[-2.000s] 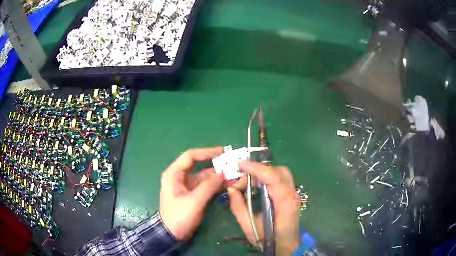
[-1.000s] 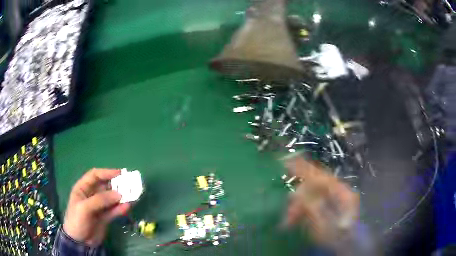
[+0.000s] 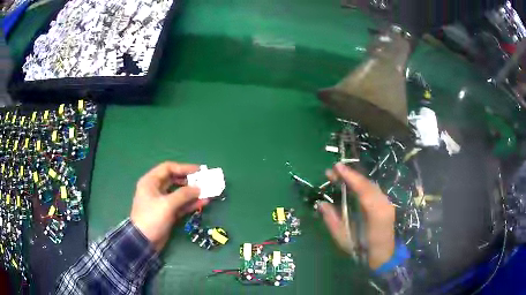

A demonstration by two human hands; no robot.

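Observation:
My left hand (image 3: 158, 201) holds a white plastic housing (image 3: 206, 182) between thumb and fingers. A small circuit board with a yellow block (image 3: 219, 235) hangs or lies just below it, with a red wire running up to the housing. My right hand (image 3: 369, 216), with a blue wrist band, is to the right, thumb and index finger spread. The soldering iron with its pale tube (image 3: 345, 201) runs upright along that hand; it is blurred, its tip over the scrap. Several circuit boards (image 3: 266, 266) lie on the green mat between my hands.
A black tray (image 3: 86, 89) heaped with white housings stands at the upper left. A dark board mat (image 3: 86, 132) with rows of boards lies at the left. A brown flared nozzle (image 3: 372, 89) stands over scattered scrap leads (image 3: 395, 158) at the right. A white piece (image 3: 427, 127) lies beside it.
My hands were together at the housing and have moved apart; my right hand went right with the iron. The view swung right, then partly back. The loose boards between my hands now show.

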